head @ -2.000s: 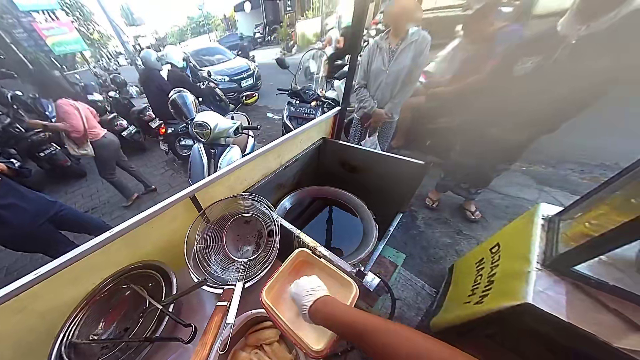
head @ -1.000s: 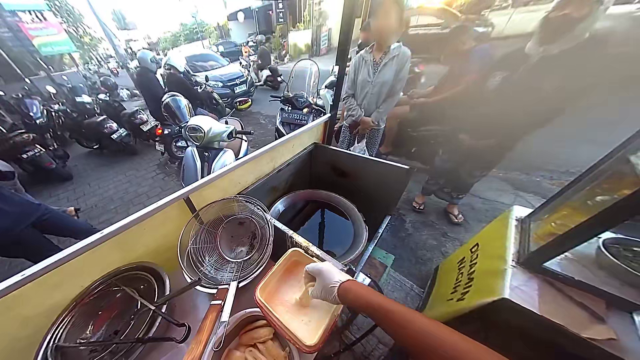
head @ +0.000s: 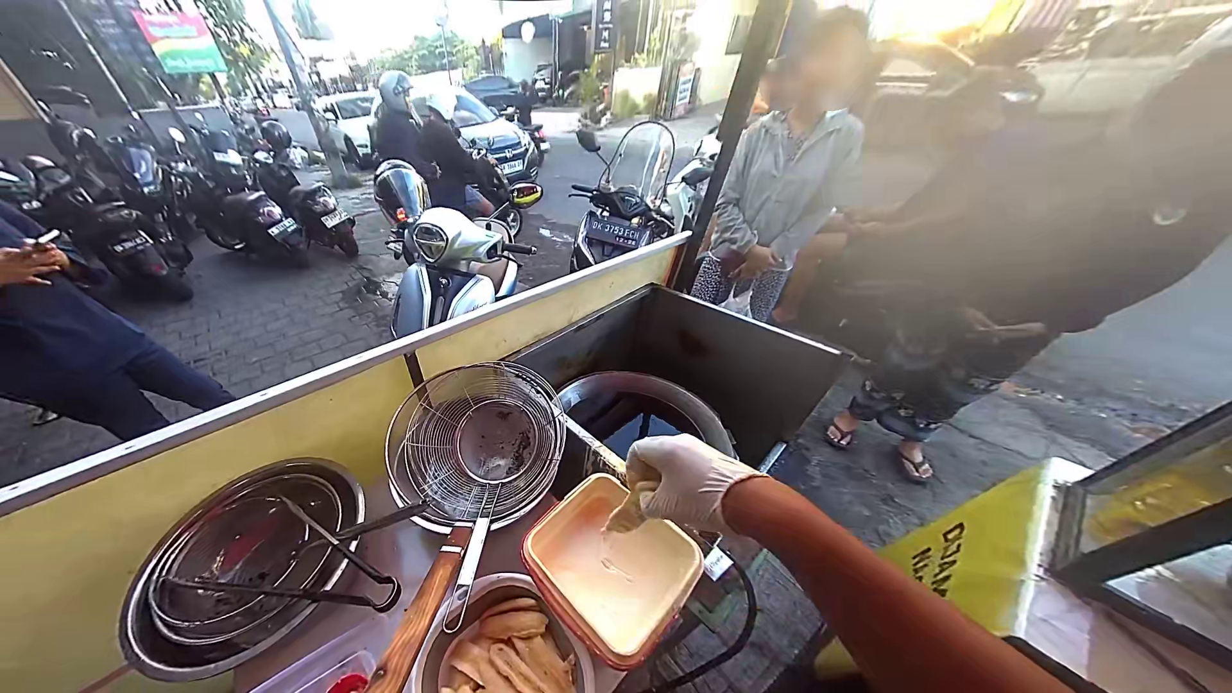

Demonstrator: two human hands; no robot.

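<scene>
My right hand (head: 685,481), in a pale glove, pinches a batter-coated piece (head: 630,508) over the far right edge of a square plastic tub (head: 616,568) of pale batter. A thin strand hangs from the piece. Left of the tub stands a pot (head: 430,664) of pale sliced pieces (head: 515,654). Behind the tub is a wide pan (head: 674,393) of dark oil. A wire skimmer (head: 496,433) with a wooden-handled tool (head: 423,606) lies to the left. My left hand is not in view.
Nested metal bowls (head: 241,558) with dark-handled tools stand at the left. A metal guard (head: 751,356) rises around the pan. A yellow panel (head: 318,423) edges the cart. People stand beyond it, one in a grey jacket (head: 789,183). A glass case (head: 1155,539) is at the right.
My right hand has risen from the batter toward the tub's far edge, with a coated piece now showing in its fingers. The view has shifted somewhat.
</scene>
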